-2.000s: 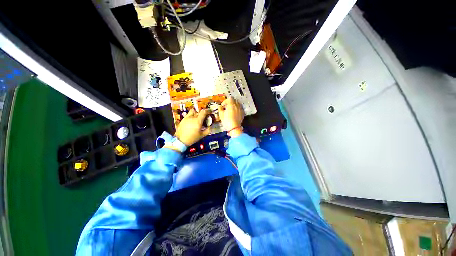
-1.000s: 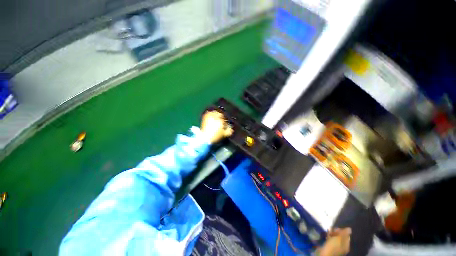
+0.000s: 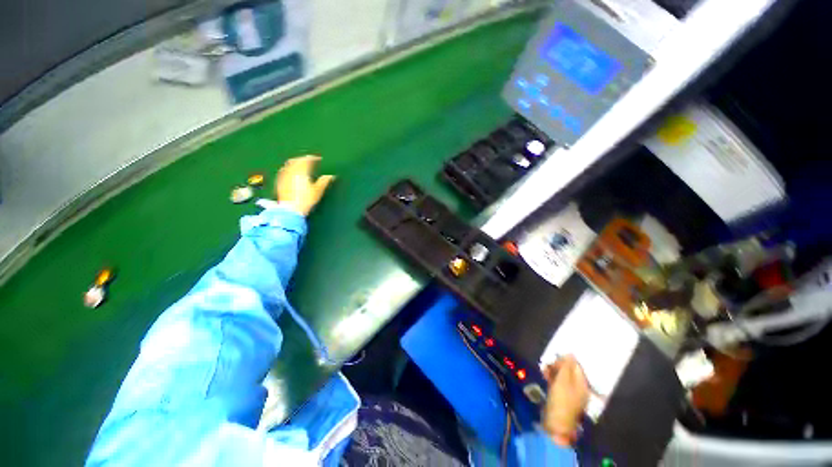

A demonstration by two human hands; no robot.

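My left hand [image 3: 302,184] is over the green belt [image 3: 365,119], thumb spread, with nothing visible in it. Just left of it lies a round unit with a silver face [image 3: 242,194] and a yellow-orange part. Another such unit [image 3: 95,295] lies further left. A black pocket tray [image 3: 424,222] on the belt holds a yellow unit and a silver-faced one. My right hand [image 3: 566,399] is low right, by a white sheet [image 3: 598,342] on the black machine top; its fingers are unclear. Orange fixtures [image 3: 616,255] sit behind the sheet, partly hidden by the machine head [image 3: 675,306].
A second black tray [image 3: 483,169] with silver discs lies behind, under a grey controller panel [image 3: 584,64]. A white frame post [image 3: 629,100] crosses between belt and machine. The control box with red digits [image 3: 493,347] fronts the machine top. A thin blue cord runs from my left wrist.
My left hand has moved from the tray leftward over the belt. A unit now lies beside it. My right hand has moved up and left onto the sheet's edge. The machine head now covers part of the fixtures.
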